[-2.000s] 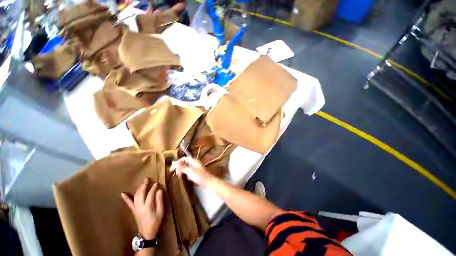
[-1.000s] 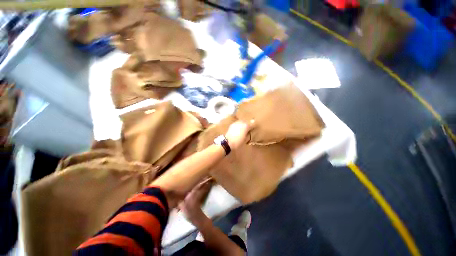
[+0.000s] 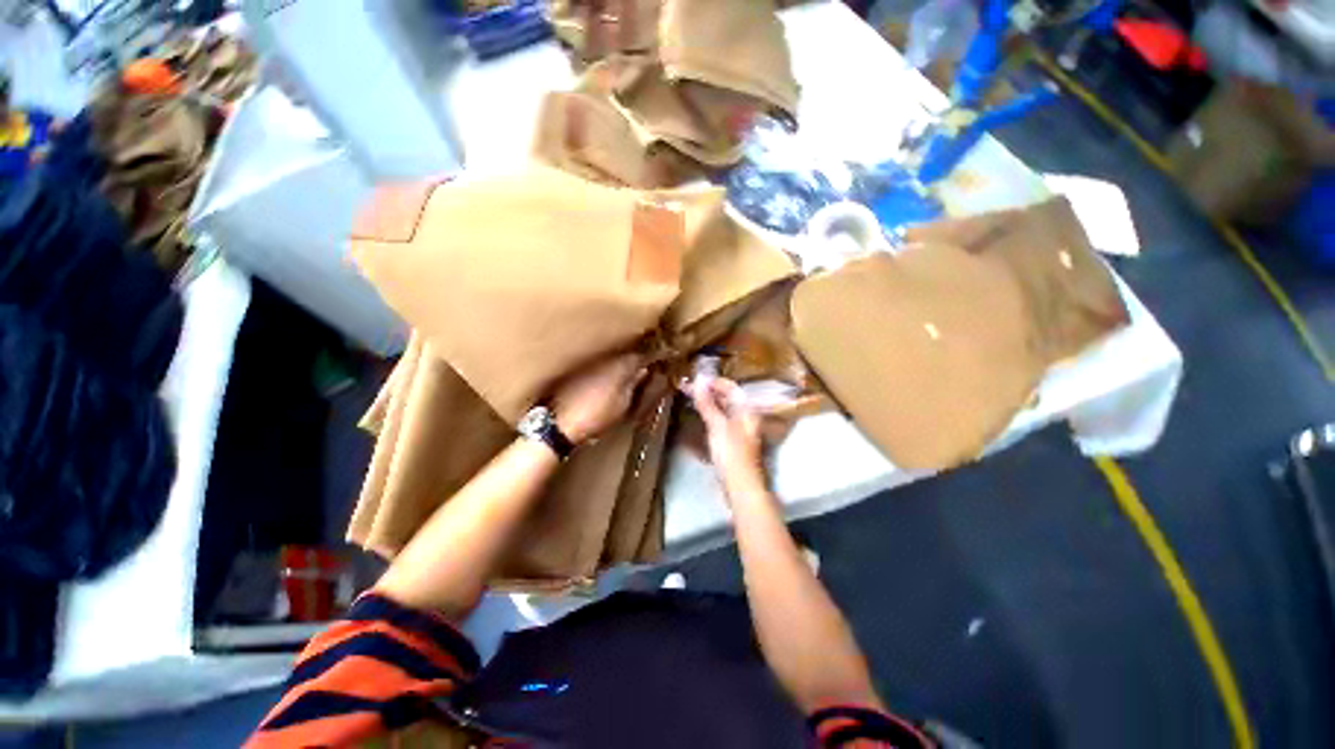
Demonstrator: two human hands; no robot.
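A bundle of tan bag pieces [image 3: 527, 278] lies on the white-covered table in front of me, gathered at a neck near its right side. Reddish-brown patches show on its top piece. My left hand [image 3: 597, 398], with a watch on the wrist, is closed on the gathered neck; its fingertips are partly hidden by the fabric. My right hand [image 3: 725, 413] pinches a thin pale strip [image 3: 761, 395] just right of the neck. More tan pieces [image 3: 922, 344] lie flat to the right.
A tape roll [image 3: 845, 234], a crumpled clear plastic bag [image 3: 780, 198] and a blue tool or stand [image 3: 937, 154] sit behind the bundle. More tan pieces [image 3: 725, 59] lie at the back. Dark navy bags [image 3: 81, 381] are piled at left. A yellow line [image 3: 1171, 571] crosses the grey floor.
My left hand has come back from the tan pieces on the right to the bundle's neck. A patched piece now lies over the bundle. My right hand now holds the pale strip. The view has shifted left.
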